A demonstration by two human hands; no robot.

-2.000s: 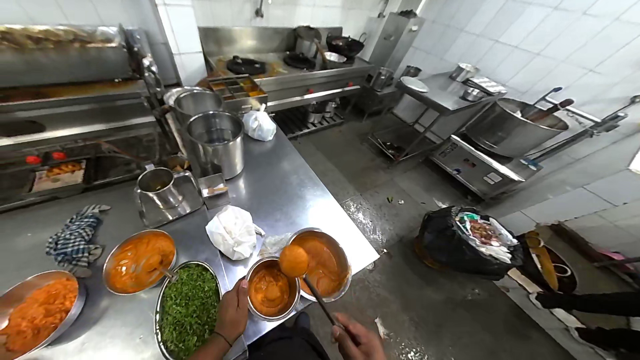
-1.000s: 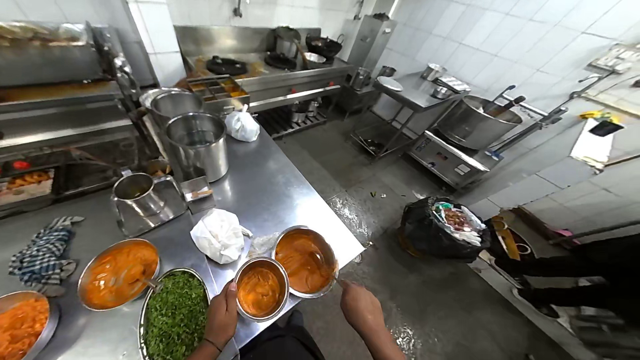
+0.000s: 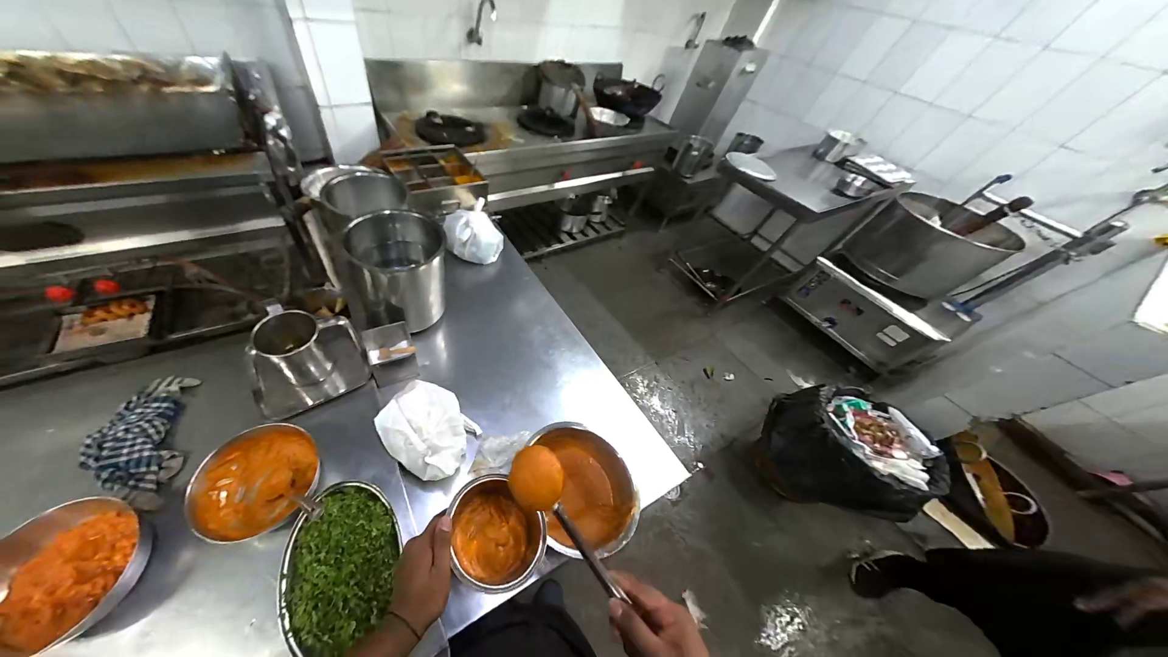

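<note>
My left hand (image 3: 424, 575) grips the left rim of a small steel bowl (image 3: 493, 538) of orange sauce near the counter's front edge. My right hand (image 3: 652, 616) is closed on the handle of a metal ladle (image 3: 537, 478). The ladle's bowl, full of orange sauce, hangs over the meeting rims of the small bowl and a larger steel bowl (image 3: 598, 493) of orange gravy on its right. An oval dish of chopped green herbs (image 3: 342, 566) lies left of my left hand. Behind the small bowl sits a knotted white plastic bag (image 3: 424, 429).
More orange food fills two steel bowls (image 3: 251, 482) (image 3: 68, 570) at the left, by a checked cloth (image 3: 137, 438). Steel pots (image 3: 397, 274) and a jug (image 3: 290, 347) stand behind. On the floor at right are a black rubbish bag (image 3: 803, 456) and a person's legs (image 3: 985, 584).
The ladle, low in the larger bowl and mostly hidden one second ago, is now raised and filled with sauce, between the two bowls. My left hand stays on the small bowl.
</note>
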